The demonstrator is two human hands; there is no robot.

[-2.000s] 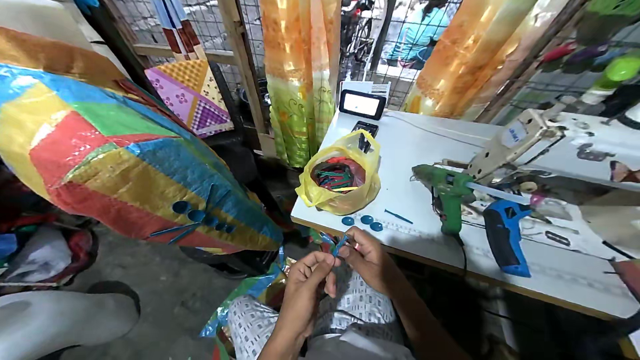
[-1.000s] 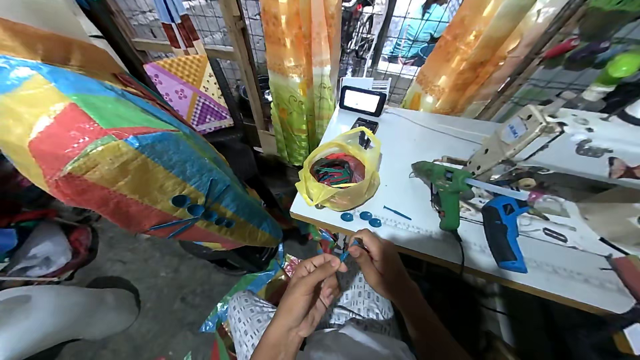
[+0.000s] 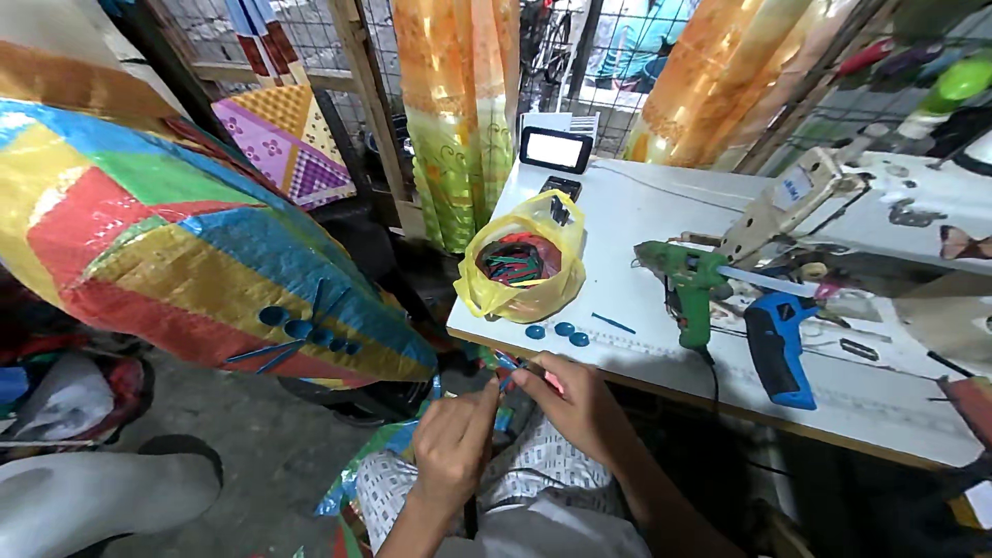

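Over the lap and just off the table's front edge, my left hand (image 3: 457, 442) and my right hand (image 3: 577, 399) meet at the fingertips. Between them they pinch a small blue strip (image 3: 508, 380); its exact shape is partly hidden by the fingers. On the white table (image 3: 620, 232) near them lie blue discs (image 3: 565, 329) and a thin blue strip (image 3: 614, 323). Behind these stands a yellow plastic bag (image 3: 527, 302) holding red, green and dark strips (image 3: 511, 263). Blue discs and strips (image 3: 298, 328) also lie on the multicoloured patchwork surface at left.
At the table's right are a green glue gun (image 3: 694, 291), a blue-and-black tool (image 3: 779, 349) and a sewing machine (image 3: 790, 194). A lit-screen device (image 3: 556, 149) and a phone (image 3: 561, 187) stand at the back. A dark cable (image 3: 714, 387) hangs over the front edge.
My hands stay together over the lap. The left hand has turned so that its back now faces up, and its fingers point toward the right hand's fingertips.
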